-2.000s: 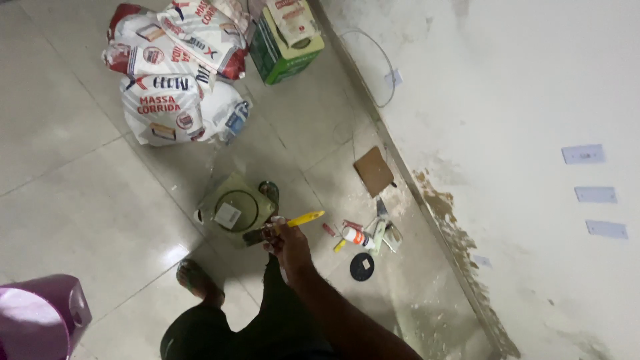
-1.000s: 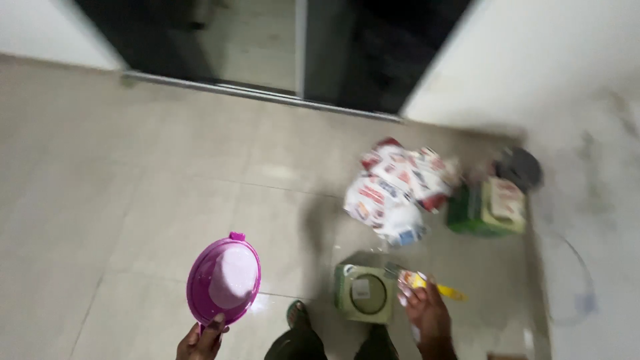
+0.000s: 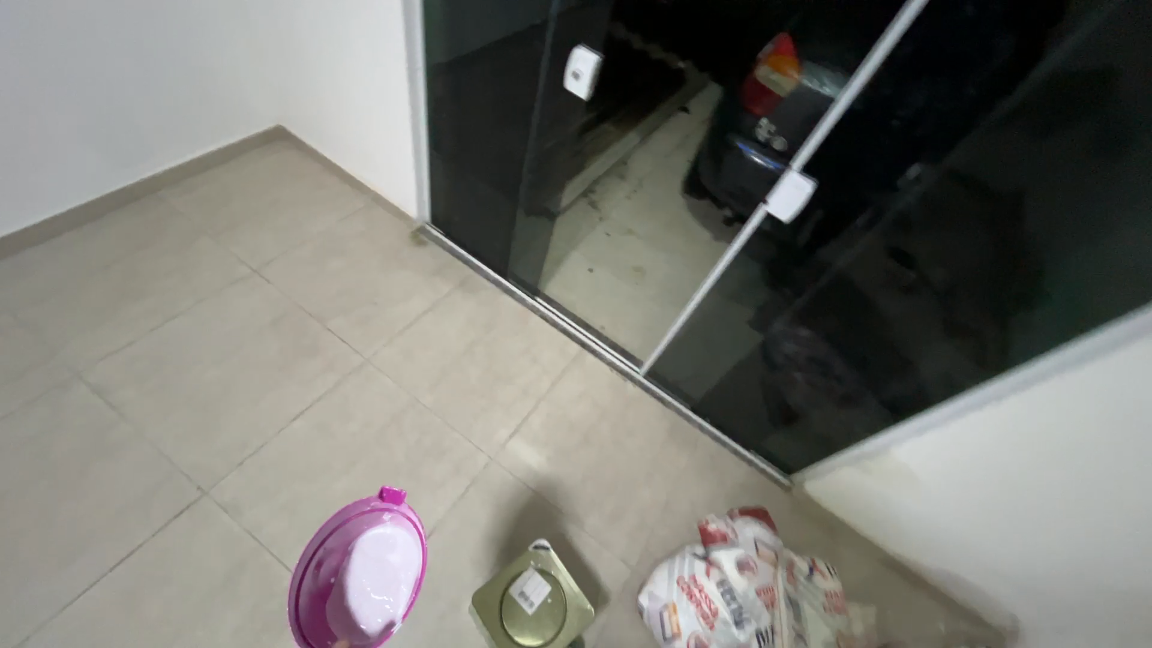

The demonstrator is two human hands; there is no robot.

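A magenta plastic bucket (image 3: pixel 306 576) with white liquid inside is at the bottom, left of centre. At its lower rim only a small bit of a fingertip shows; the rest of my left hand is out of the frame. My right hand is not in view, nor is the yellow-handled brush. To the right of the bucket stands a square metal can (image 3: pixel 533 603) with a round lid and a white label. Farther right, white and red plastic sacks of wall putty (image 3: pixel 747 585) lie bunched on the floor.
Dark glass sliding doors (image 3: pixel 648 297) in a metal frame cross the upper right, with a dark car (image 3: pixel 756 135) visible beyond. White walls (image 3: pixel 135 81) stand at the upper left and lower right (image 3: pixel 1008 477). The floor is light tile (image 3: pixel 270 387).
The view has swung up toward the glass doors. My right hand, which held the yellow-handled brush in both earlier frames, has left view. One second ago my left hand was at the bucket's rim.
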